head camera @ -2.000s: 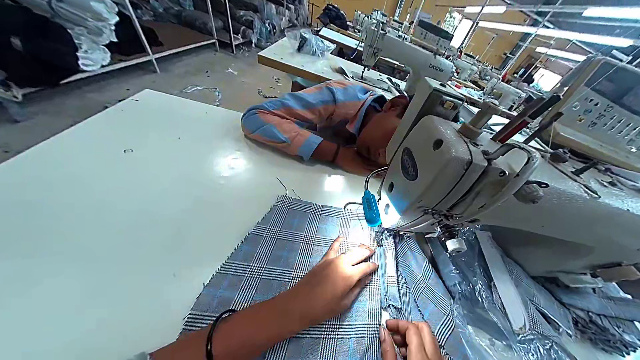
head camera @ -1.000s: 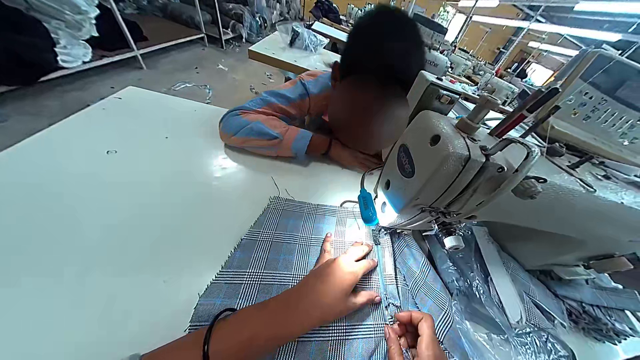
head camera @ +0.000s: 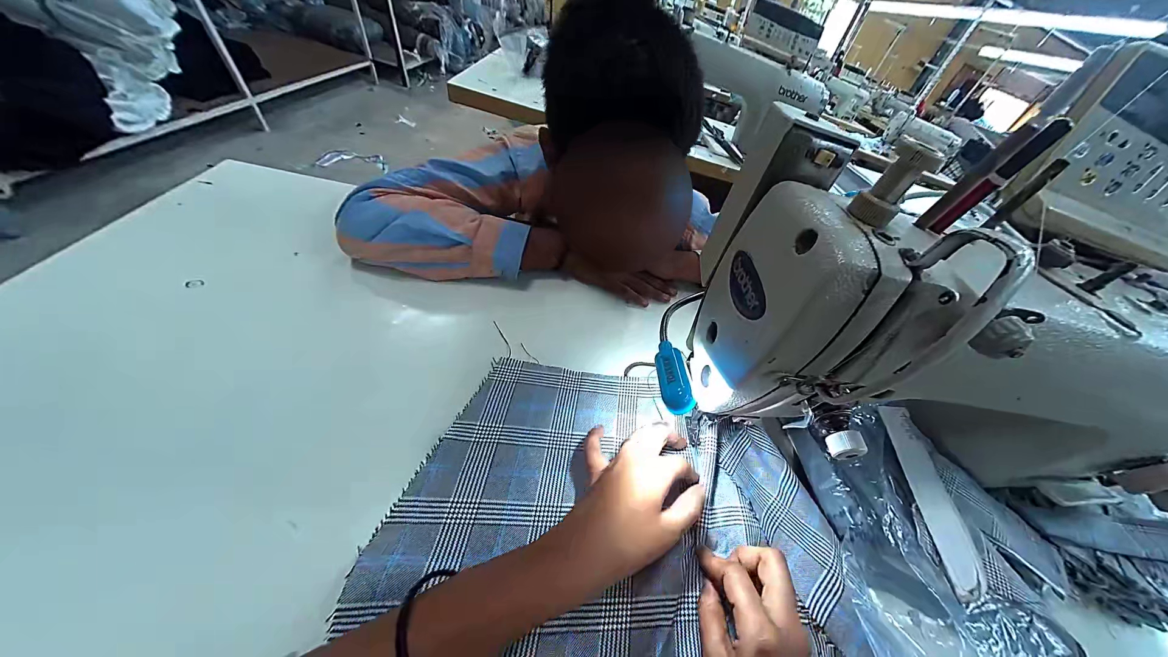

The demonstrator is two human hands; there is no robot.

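Note:
Grey plaid fabric (head camera: 511, 456) lies on the white table under the head of a Brother sewing machine (head camera: 803, 292). My left hand (head camera: 643, 497) rests on the cloth just left of a folded seam, fingertips close to the presser foot (head camera: 698, 429), fingers apart and bent. Nearer to me, my right hand (head camera: 753, 598) pinches the fabric's folded edge between thumb and fingers. A small blue lamp (head camera: 674, 379) shines beside the needle area; the needle itself is not clear to see.
A person in a striped sleeve (head camera: 438, 219) leans on the far side of the table (head camera: 228, 365), head down and hands near the machine. Plastic wrapping (head camera: 876, 538) and more plaid cloth lie at the right. Further sewing machines stand behind.
The person across the table has raised the head from beside the machine and shifted left. My left hand stays near the presser foot; my right hand remains at the seam.

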